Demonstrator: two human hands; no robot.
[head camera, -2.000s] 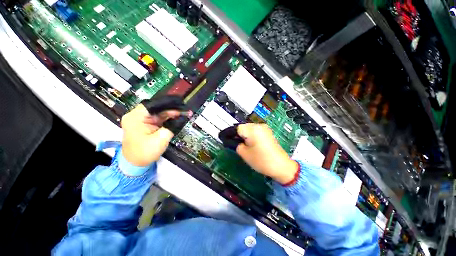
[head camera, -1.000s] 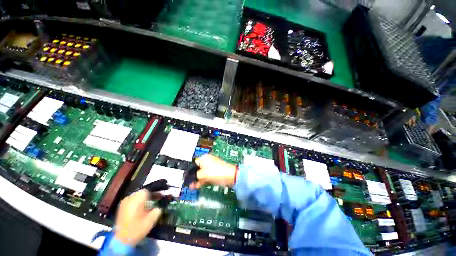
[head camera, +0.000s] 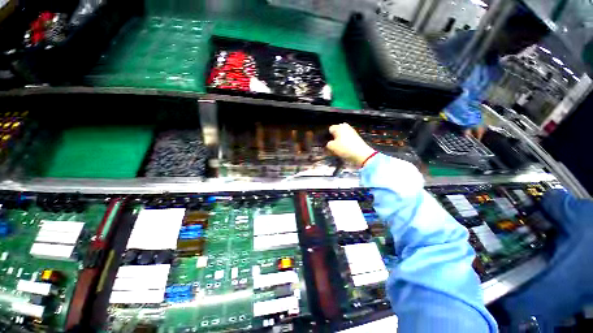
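My right hand (head camera: 350, 144), in a light blue sleeve with a red band at the wrist, reaches over the clear trays of orange-brown parts (head camera: 276, 146) on the lower shelf. Its fingers are curled and the tips are partly hidden, so I cannot tell whether it holds anything. My left hand is not in view. A green circuit board (head camera: 218, 250) with white blocks, blue parts and an orange-yellow part lies in front of the shelf, between dark red-brown crossbars (head camera: 316, 266).
A bin of grey-black pieces (head camera: 175, 154) stands left of the trays. A divided box of red and silvery parts (head camera: 244, 70) and a black-framed ridged tray (head camera: 409, 55) sit above. A person in blue (head camera: 474, 94) is beyond. Dark blue clothing (head camera: 553, 260) shows at right.
The view has swung right and up. My right hand has moved from the board to the shelf trays. My left hand has gone out of the picture.
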